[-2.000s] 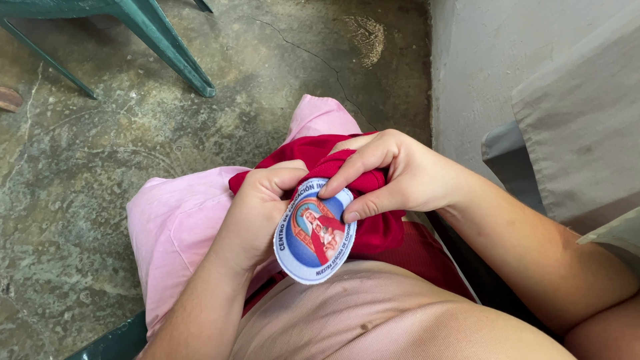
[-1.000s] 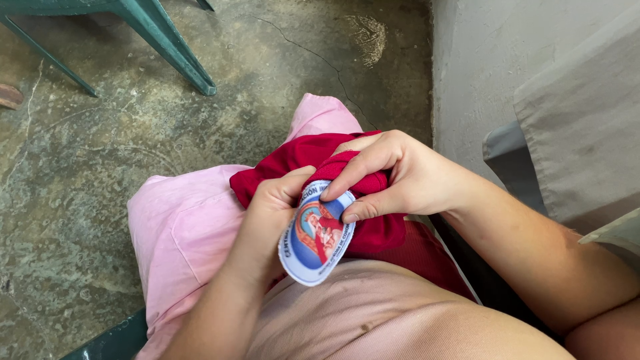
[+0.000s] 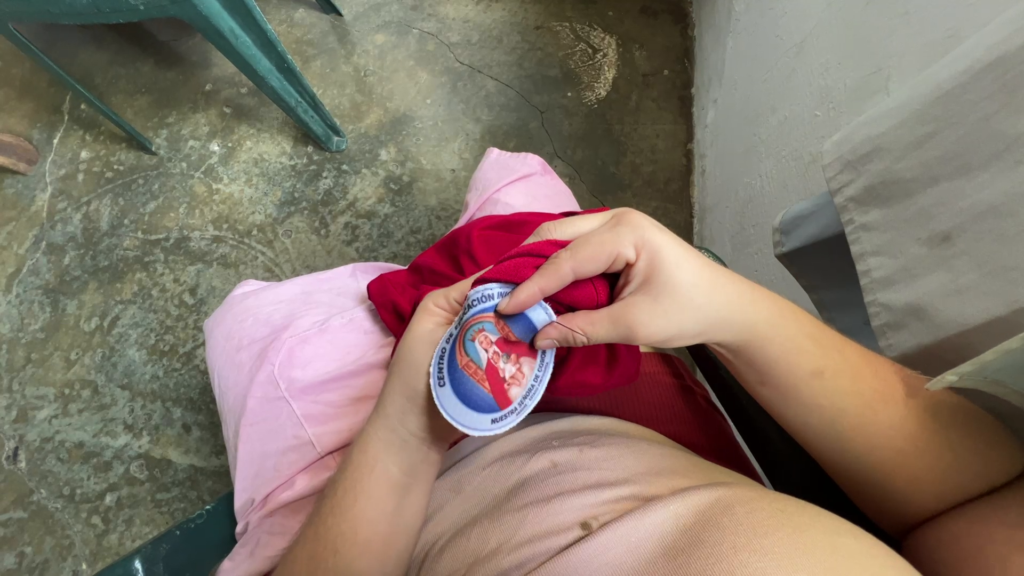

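Observation:
An oval cloth patch [image 3: 472,400] with a blue and white border, a printed picture and writing lies against a bunched red garment [image 3: 448,260] above my lap. My left hand [image 3: 424,352] holds the garment from the left, its fingers mostly hidden behind the patch and cloth. My right hand [image 3: 624,280] has its index fingertip on the patch's upper part and its thumb at the right edge. A thin needle [image 3: 570,329] shows beside that thumb, its tip hidden. Folds of the red cloth are gathered within the right hand's grip.
Pink cloth [image 3: 320,352] covers my lap beneath the garment. A green plastic chair [image 3: 272,72] stands on the cracked concrete floor at the upper left. To the right are a grey wall [image 3: 744,120] and hanging grey fabric [image 3: 936,192]. A green chair edge [image 3: 176,540] shows at lower left.
The patch, which bent inward one second ago, now lies flatter, with more of its picture facing up. Both hands keep nearly the same place.

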